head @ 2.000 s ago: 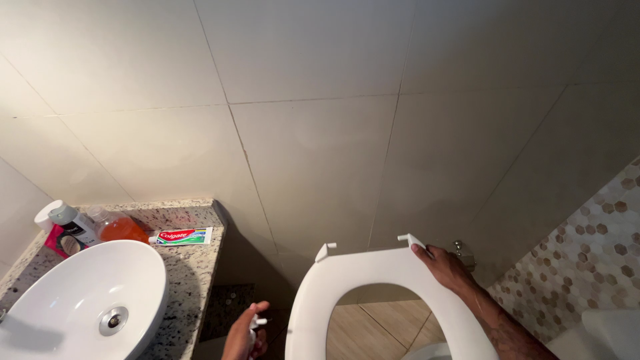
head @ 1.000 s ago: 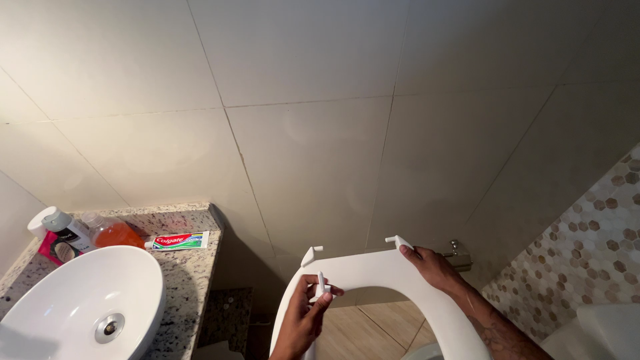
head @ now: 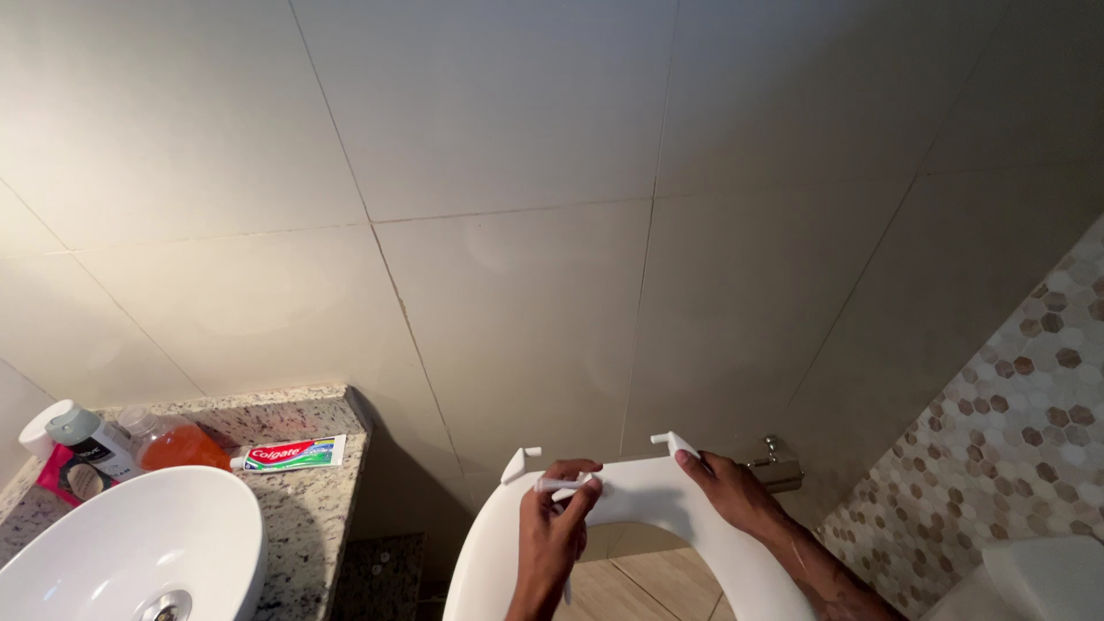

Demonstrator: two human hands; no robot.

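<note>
A white toilet seat (head: 483, 552) is held up at the bottom centre, its hinge end toward the tiled wall. Small white hinge pieces with pegs stick out at both corners, the left hinge (head: 517, 464) and the right hinge (head: 675, 443). My right hand (head: 733, 492) grips the seat's right corner beside that hinge. Between the fingers of my left hand (head: 556, 526) are small white plastic parts (head: 565, 486), over the seat's upper left part; their exact shape is partly hidden by the fingers.
At the left, a white basin (head: 233, 517) stands on a speckled stone counter (head: 310, 517). Behind it are a Colgate toothpaste tube (head: 293, 453), a bottle of orange liquid (head: 177, 444) and other toiletries. A metal fitting (head: 776, 470) is on the wall behind my right hand.
My left hand, low and left of the seat two seconds ago, has moved up and right and is now over its hinge end. My right hand keeps hold of the right corner.
</note>
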